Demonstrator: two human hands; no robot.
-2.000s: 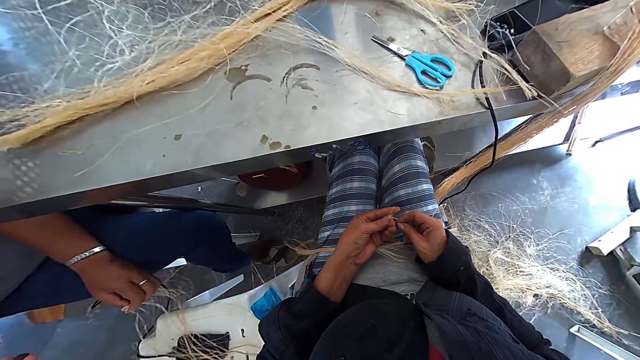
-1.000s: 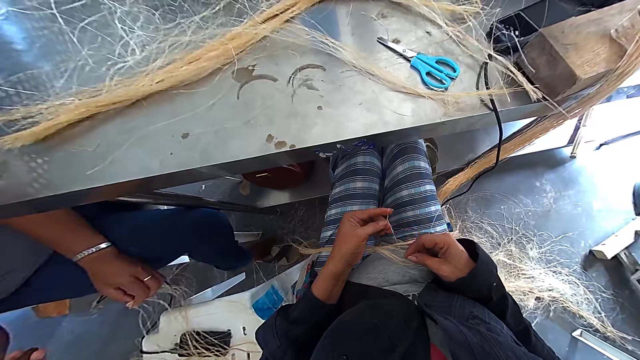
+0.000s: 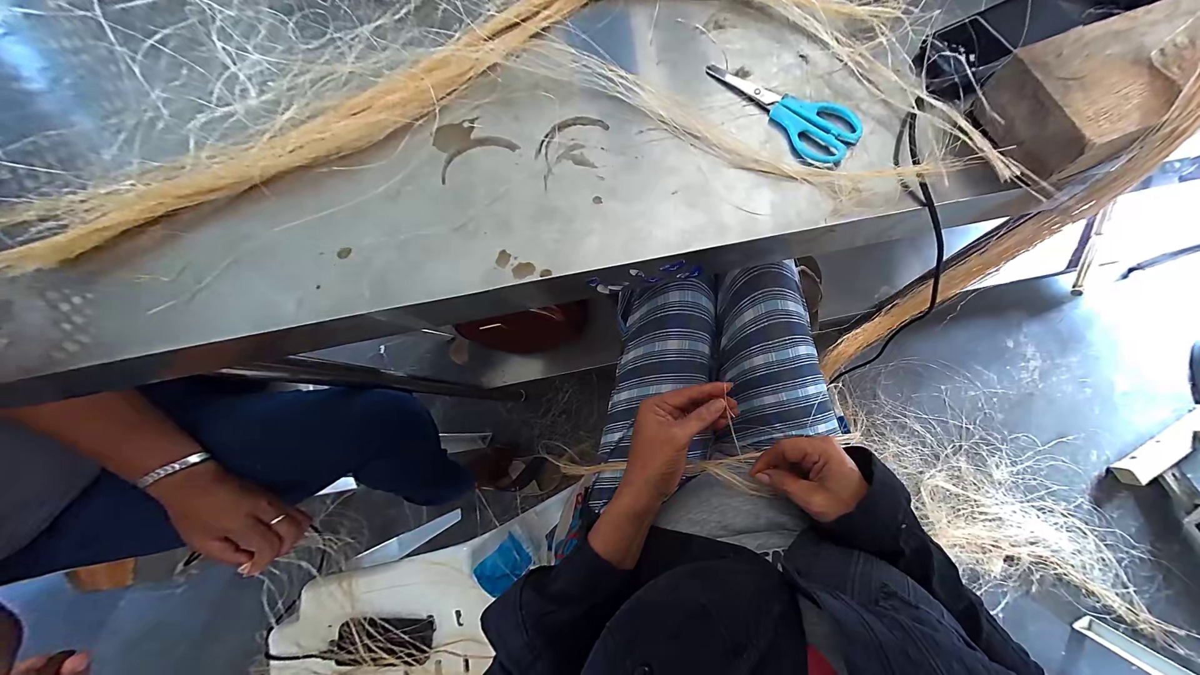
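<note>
Above my lap, my left hand (image 3: 667, 433) pinches a thin pale fiber strand between thumb and forefinger. The strand slants down toward my right hand (image 3: 814, 473), whose thumb and fingertips are closed at the fibers. A loose bundle of straw-colored plant fibers (image 3: 722, 467) lies across my lap, passing under my left hand and reaching my right fingertips. On the metal table, scissors with turquoise handles (image 3: 797, 120) lie with their blades together. A long hank of golden fiber (image 3: 309, 145) stretches over the table's left half.
A wooden block (image 3: 1078, 94) and a black cable (image 3: 930, 216) are at the table's right end. Loose fibers (image 3: 994, 506) cover the floor at right. At left sits another person, with a resting hand (image 3: 230, 516). A white plastic chair (image 3: 375, 600) holds more fibers.
My hands were close together two seconds ago and have since moved apart. A strand now shows raised from the lap bundle to my left fingertips.
</note>
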